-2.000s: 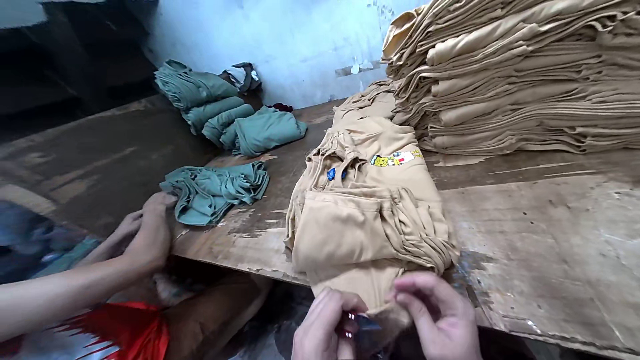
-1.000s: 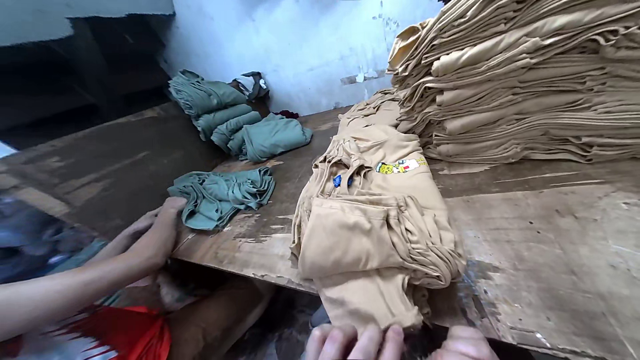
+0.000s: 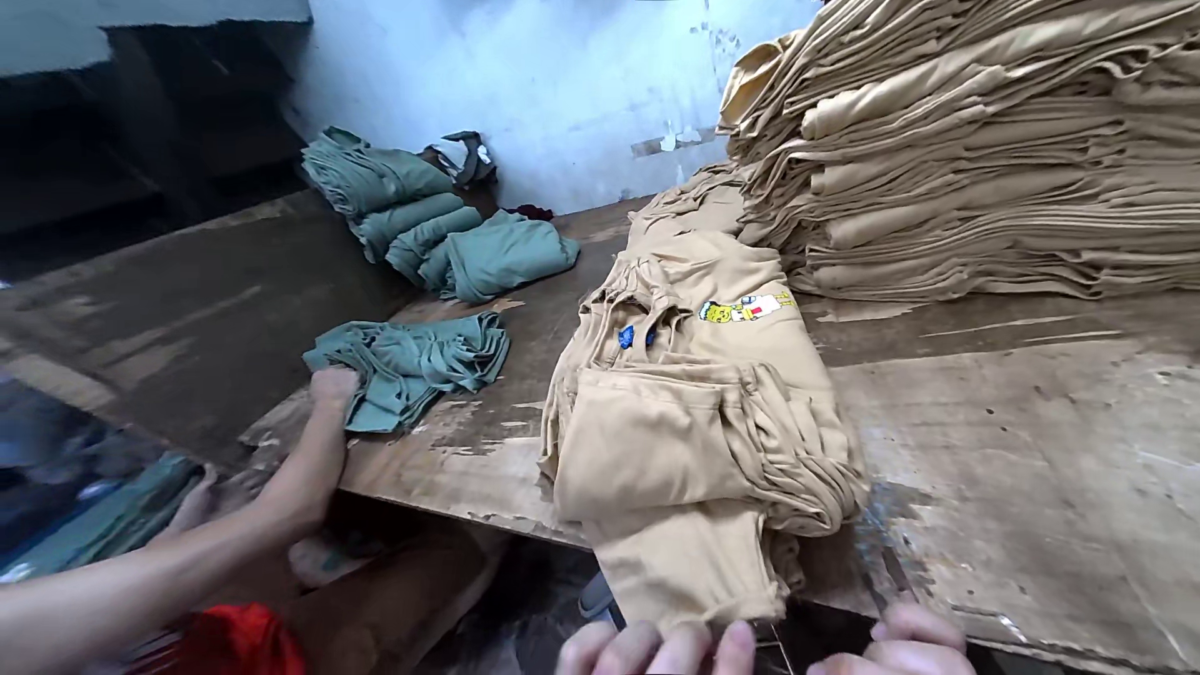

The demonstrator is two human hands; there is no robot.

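A stack of tan fabric garment pieces (image 3: 694,441) lies folded on the wooden table, its lower end hanging over the near edge. A printed cartoon figure (image 3: 745,307) and a small blue patch (image 3: 636,337) show on it. At the bottom of the view, my left hand (image 3: 656,649) has its fingertips on the hanging tan cloth, gripping its lower hem. My right hand (image 3: 895,647) is to the right of that cloth with curled fingers, partly cut off by the frame; what it holds, if anything, is hidden.
A tall pile of folded tan cloth (image 3: 984,169) stands at the back right of the wooden table (image 3: 1022,459). Green cloth bundles (image 3: 506,251) lie at the back left. Beside me, another person's hand (image 3: 335,384) touches a green cloth pile (image 3: 422,361) near the table's left edge.
My hands were close together at the hanging cloth two seconds ago; my right hand is now farther right, apart from it. The other person's hand has moved onto the green pile's edge.
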